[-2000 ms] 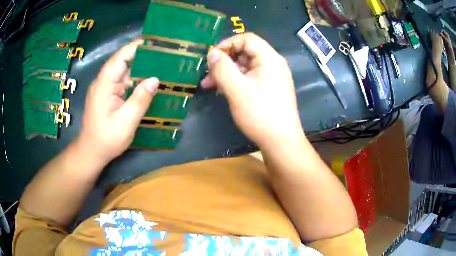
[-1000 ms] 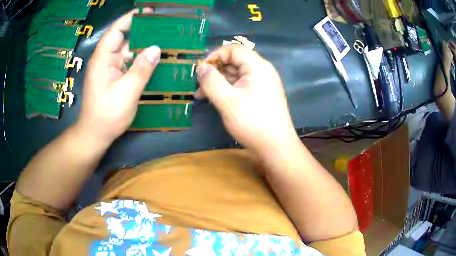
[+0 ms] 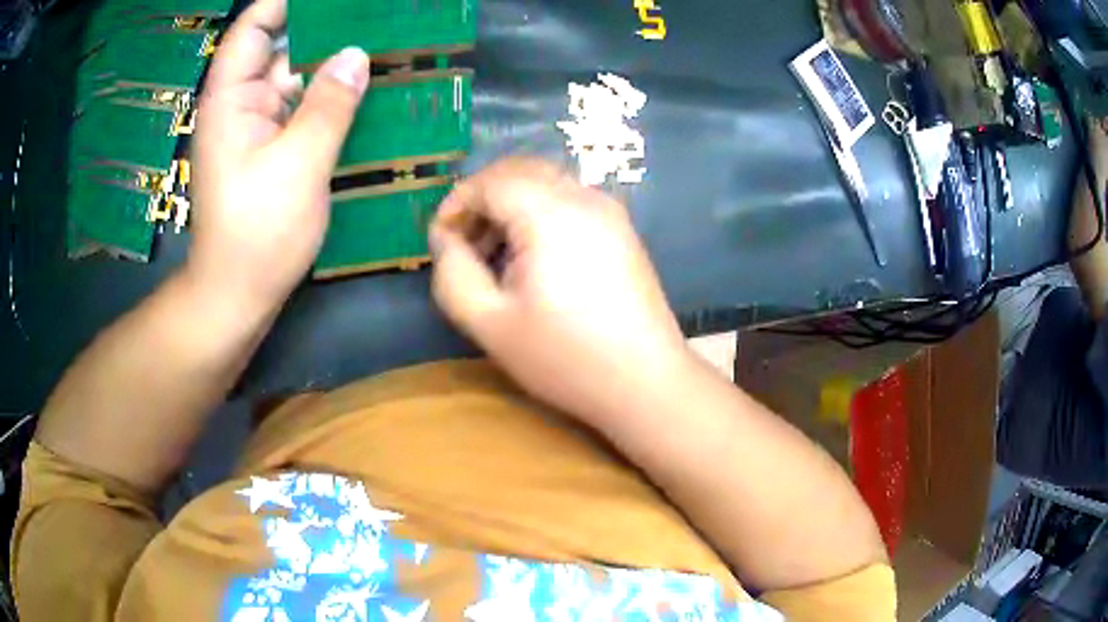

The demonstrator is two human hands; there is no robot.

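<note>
A green circuit board panel (image 3: 407, 119) lies in front of me, its top cut off by the picture's upper edge. My left hand (image 3: 273, 158) holds the panel by its left side, thumb on top. My right hand (image 3: 535, 261) is at the right end of the lowest board, thumb and forefinger pinched together. A small orange bit shows between these fingertips, probably a flex cable (image 3: 459, 221); the fingers hide most of it and the board's end. A pile of flex cables (image 3: 604, 130), white under glare, lies right of the panel.
A stack of fitted panels (image 3: 128, 134) lies at left, with yellow hooks on its right side. A single yellow flex cable (image 3: 651, 18) is at the top. At right are a white card (image 3: 831, 91), a thin pointed tool and cables. A cardboard box (image 3: 948, 425) with red material stands below, beside another person's arm.
The panel has shifted up and left in view. My right hand has moved down along its right edge to the lowest board. The flex cable pile is now uncovered.
</note>
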